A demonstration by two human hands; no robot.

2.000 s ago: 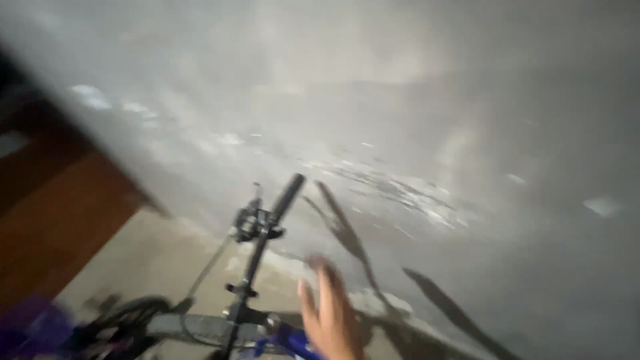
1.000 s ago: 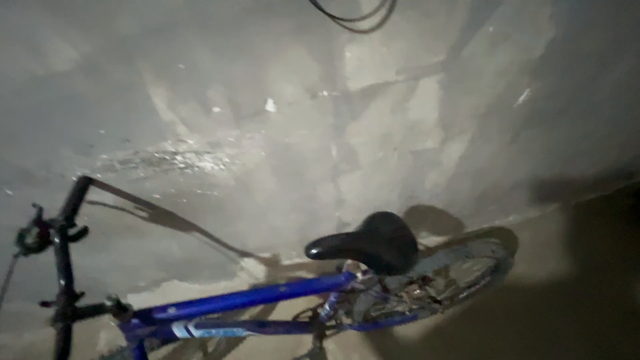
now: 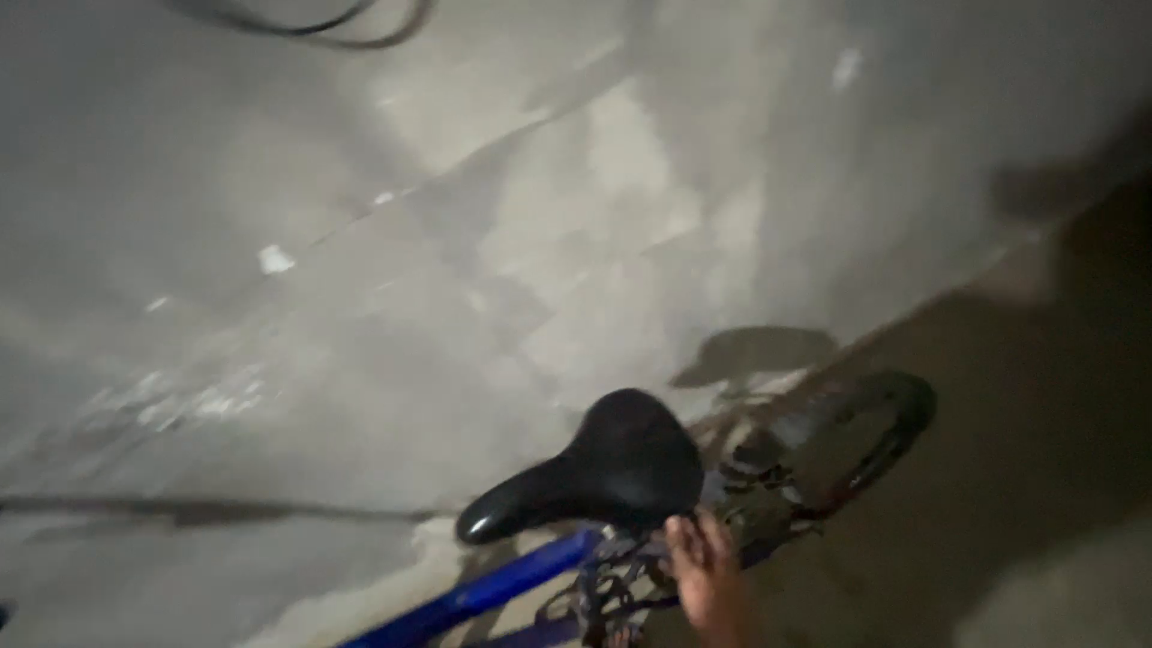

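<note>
A blue bicycle frame (image 3: 486,589) runs up from the bottom edge, with a black saddle (image 3: 603,468) above it. My right hand (image 3: 702,558) reaches up from below, its fingertips at the saddle's rear lower edge. Blur hides whether they grip it. The rear wheel (image 3: 877,441) lies to the right of the saddle, dim and blurred. My left hand is not in view. The handlebar is out of view too.
A grey, patchy wall (image 3: 576,252) stands behind the bicycle, bearing the saddle's shadow. Dark cable loops (image 3: 360,40) hang at the upper left. The floor (image 3: 972,504) at the right is in shadow.
The view has swung from the handlebar to the saddle and rear wheel. One hand, near the handlebar two seconds ago and out of view one second ago, is now at the saddle.
</note>
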